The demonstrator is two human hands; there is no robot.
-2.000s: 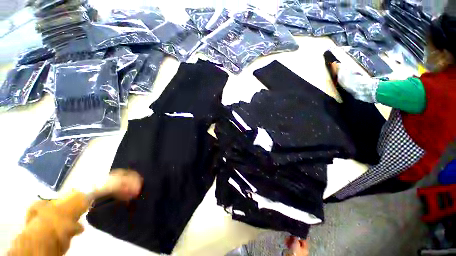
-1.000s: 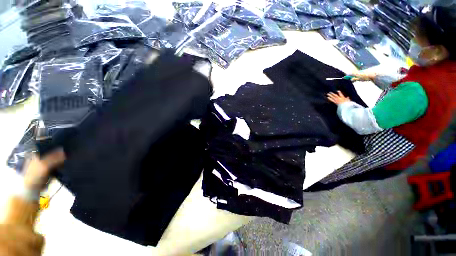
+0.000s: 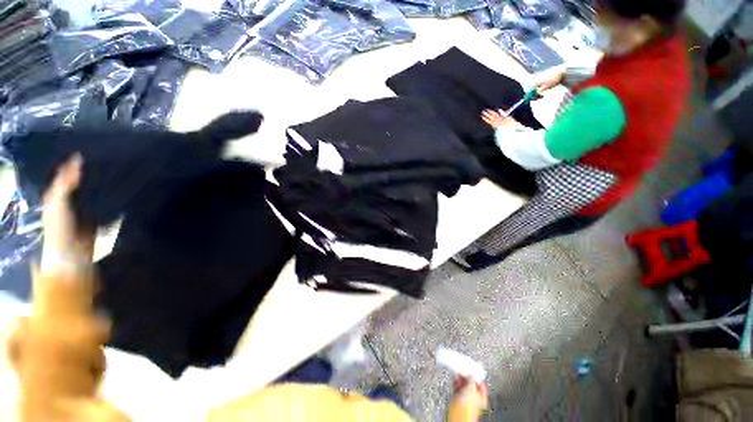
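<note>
Black trousers (image 3: 194,247) lie at the front left of the table, their upper part raised and blurred. My left hand (image 3: 63,194) is blurred at their left side and seems to grip the cloth; its fingertips are not clear. My right hand (image 3: 469,394) is low in the picture, beyond the table's front edge, with a small white piece (image 3: 461,363) at its fingers. A heap of black trousers (image 3: 363,206) with white edges lies just right of the raised pair.
Clear-bagged dark garments (image 3: 310,37) cover the far side and far left of the table (image 3: 272,334). A person in a red vest (image 3: 652,107) works at the right with green-handled snips (image 3: 524,99) over black trousers. A red stool (image 3: 669,251) stands on the grey floor.
My left hand has moved up with the trousers' left part. My right hand has come into view at the bottom with the white piece. The view has shifted right and down.
</note>
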